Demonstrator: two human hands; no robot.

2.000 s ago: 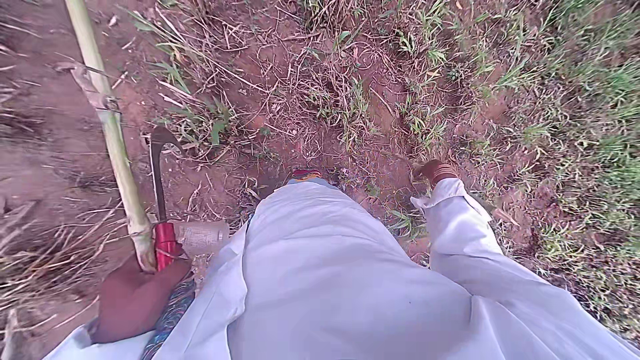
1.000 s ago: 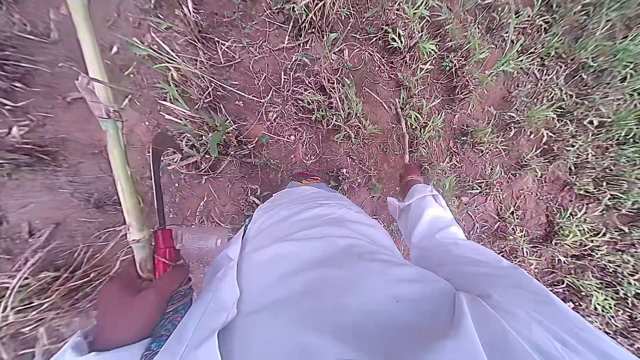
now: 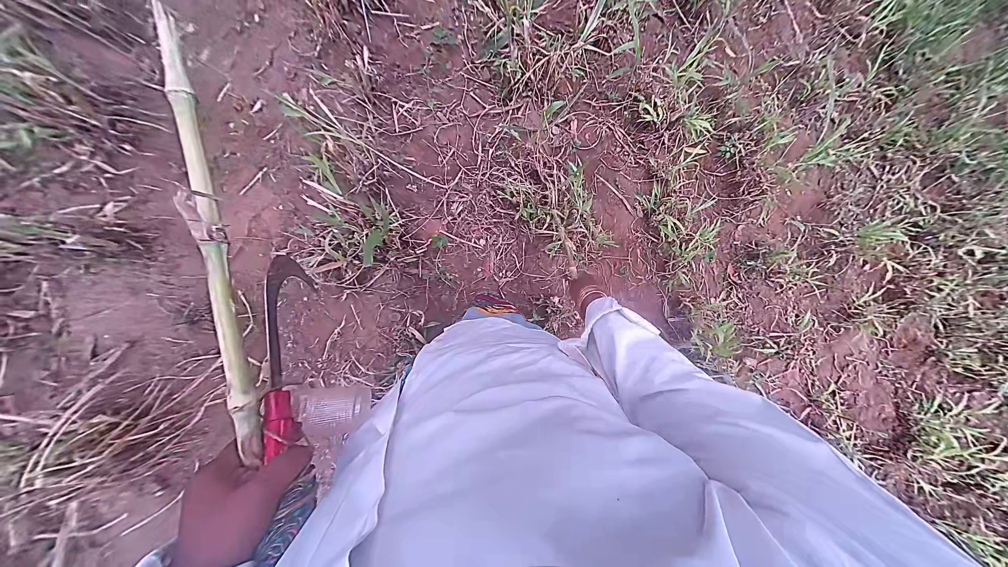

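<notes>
My left hand (image 3: 240,492) at the lower left is closed round the base of a pale green, jointed cane stalk (image 3: 216,276) and the red handle (image 3: 278,425) of a sickle. The stalk rises to the top edge. The sickle's dark curved blade (image 3: 273,315) stands beside it, tip bent to the right. A clear ribbed plastic bottle (image 3: 331,405) lies against the handle; what holds it is hidden. My right hand (image 3: 584,287) shows small and blurred beyond the white sleeve, with bangles at the wrist. A thin stick (image 3: 567,248) meets it; the grip is unclear.
Reddish bare soil (image 3: 134,307) with dry straw (image 3: 102,433) lies on the left. Low weeds and grass tufts (image 3: 354,213) dot the ground ahead, and thicker grass (image 3: 929,157) grows on the right. A multicoloured shoe or cloth tip (image 3: 492,303) shows past my white garment.
The ground has shifted in view. My left hand keeps the stalk and sickle throughout. My right hand has moved a little left since the first frame.
</notes>
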